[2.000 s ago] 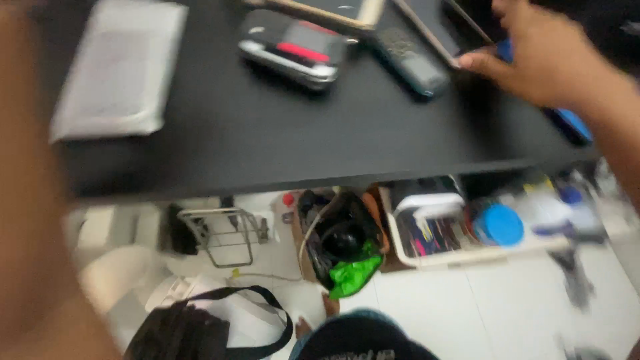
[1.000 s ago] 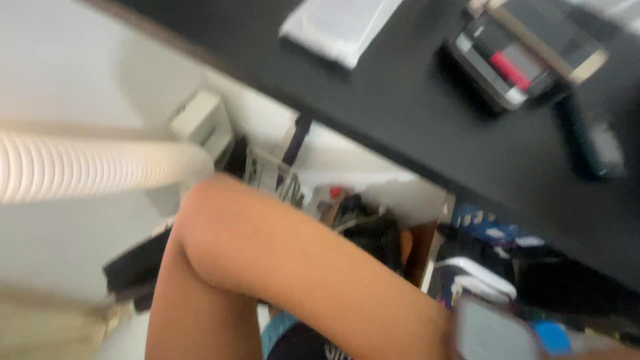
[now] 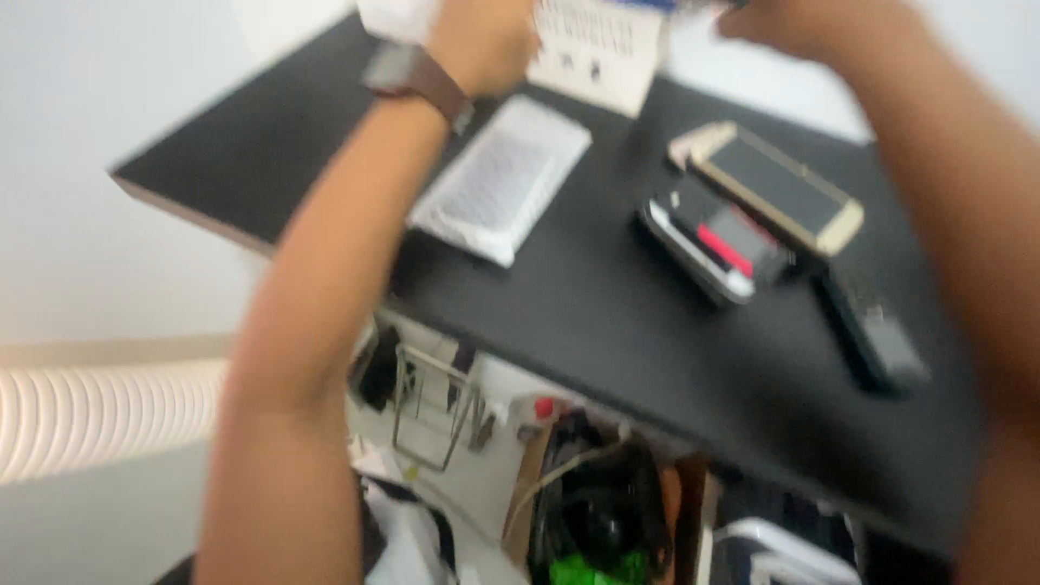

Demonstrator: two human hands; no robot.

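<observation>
My left hand (image 3: 491, 45), with a brown-strapped watch (image 3: 414, 77) on its wrist, is at the top beside a printed white sheet or card (image 3: 601, 57); whether it grips this is blurred. My right hand (image 3: 772, 24) is at the top right edge, its fingers near a small dark item I cannot make out. Below my left hand lies a flat pack in white wrap (image 3: 508, 179) on the black tabletop (image 3: 552, 301). To its right are a gold-framed phone (image 3: 776, 187), a black and silver device with a red strip (image 3: 715, 240) and a dark keypad phone (image 3: 869, 333).
Under the table's front edge stand a metal-framed rack (image 3: 435, 406), a box with black bags and a green item (image 3: 601, 520), and a white bin (image 3: 780, 561) at the lower right. A ribbed white hose (image 3: 110, 418) runs at the left.
My left hand has moved from the lower right up to the top of the table. My right hand shows at the top right. The view has swung strongly.
</observation>
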